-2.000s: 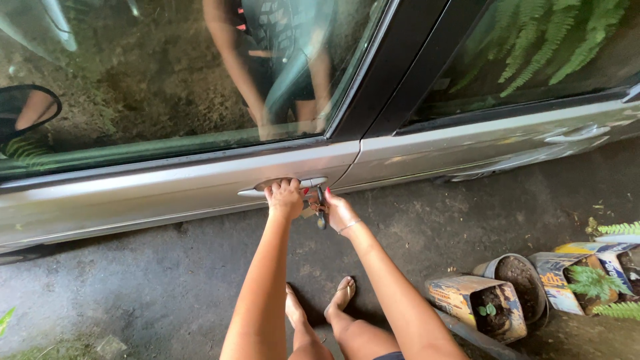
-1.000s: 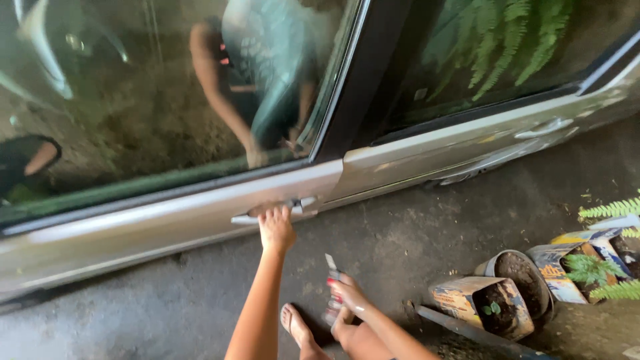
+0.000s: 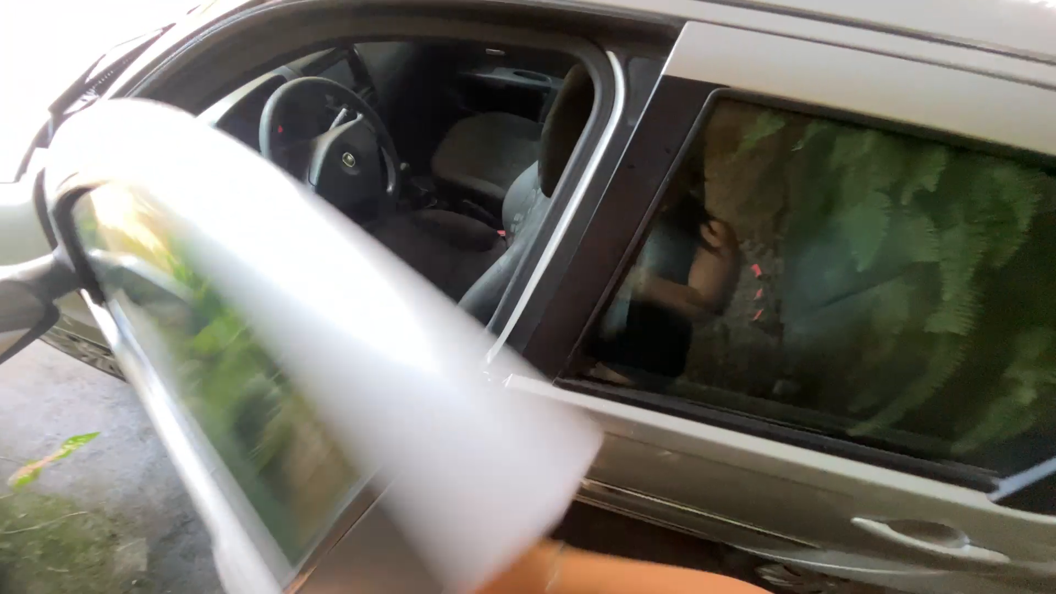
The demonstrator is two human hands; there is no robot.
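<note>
The front door (image 3: 396, 363) of a silver car stands open and is blurred, its window frame slanting across the left half of the head view. At the bottom edge, a forearm and wrist (image 3: 627, 573), seemingly my right, reach in from the right against the door's rear edge. The fingers are hidden, so what that hand holds cannot be told. My left hand is not in view. Beyond the door show the steering wheel (image 3: 330, 148), the driver's seat (image 3: 528, 206) and the far front seat (image 3: 487, 153).
The closed rear door (image 3: 709, 462) has an outside handle (image 3: 928, 540) at lower right. Its window (image 3: 825, 272) reflects a person and ferns. A side mirror (image 3: 29, 297) juts out at the left. Concrete ground (image 3: 107, 421) with a leafy sprig (image 3: 54, 462) lies at lower left.
The front door, shut in both earlier frames with my left hand at its handle, is now open. The view has swung up to the car's interior. My left hand has left the view.
</note>
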